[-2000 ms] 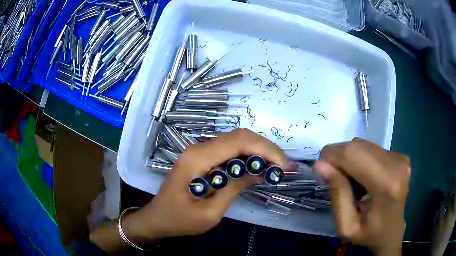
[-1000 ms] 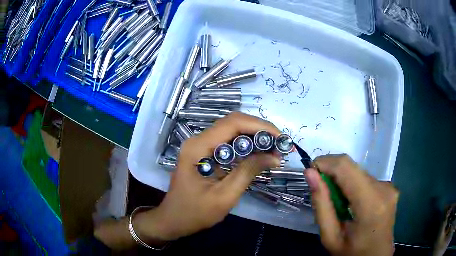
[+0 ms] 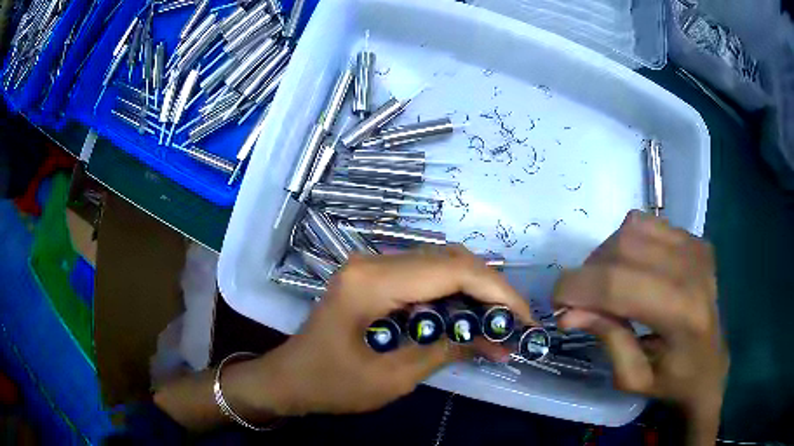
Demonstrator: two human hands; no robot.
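Observation:
My left hand [image 3: 392,327] holds several metal cylinders in a row over the lower part of the white tray [image 3: 248,261], their dark round ends facing up at me. The rightmost cylinder [image 3: 534,344] sits a little lower than the others. My right hand [image 3: 649,305] is closed just right of it. A thin sliver, apparently the knife tip, shows at its fingertips; the knife's green handle is hidden. Loose cylinders [image 3: 383,165] lie along the tray's left side, others below my hands, and one [image 3: 655,174] lies at the right wall. Dark curled trimmings [image 3: 505,144] are scattered on the tray floor.
Blue trays [image 3: 209,170] full of cylinders stand left of the white tray. A clear plastic box [image 3: 649,35] is behind it. A translucent bag [image 3: 723,43] with metal parts is at the upper right. A brown cardboard box [image 3: 144,296] is below the bench edge at left.
My left hand has lowered and moved right with the cylinders. My right hand has rotated and risen slightly, so the green handle seen a second ago is out of sight. The view has shifted slightly.

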